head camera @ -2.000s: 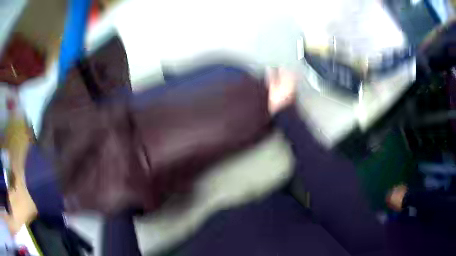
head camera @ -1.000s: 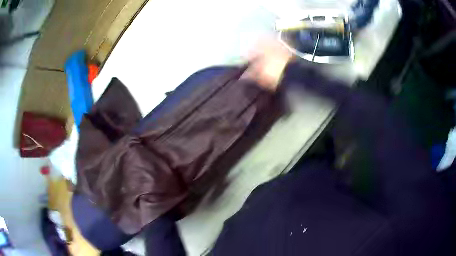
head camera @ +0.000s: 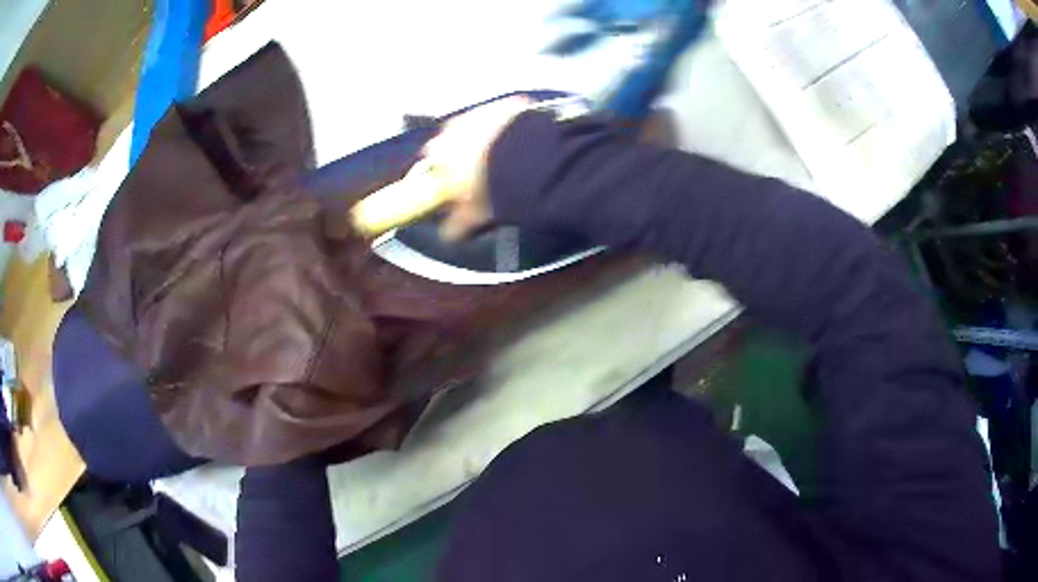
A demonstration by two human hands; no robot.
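A dark brown leather-look garment point(head camera: 262, 330) lies over a navy padded board point(head camera: 103, 398), whose rounded end shows at the left. My right hand point(head camera: 467, 159) is closed on the tan handle of an iron point(head camera: 501, 252). The iron's dark plate with a pale rim rests on or just above the garment's right part. A blue-wrapped hose point(head camera: 649, 68) runs up behind my right forearm. My left sleeve comes in from below at the garment's near edge. My left hand is hidden under the garment.
The board stands over a white-covered table point(head camera: 455, 455). A pale creased sheet point(head camera: 848, 80) lies at its right end. A blue strip point(head camera: 169, 74) and a dark red item point(head camera: 46, 131) are at the upper left. Green floor shows at the lower right.
My right hand has gone from the garment's right end to the iron. The iron has moved left from the pale sheet onto or over the garment. The garment's folds have shifted.
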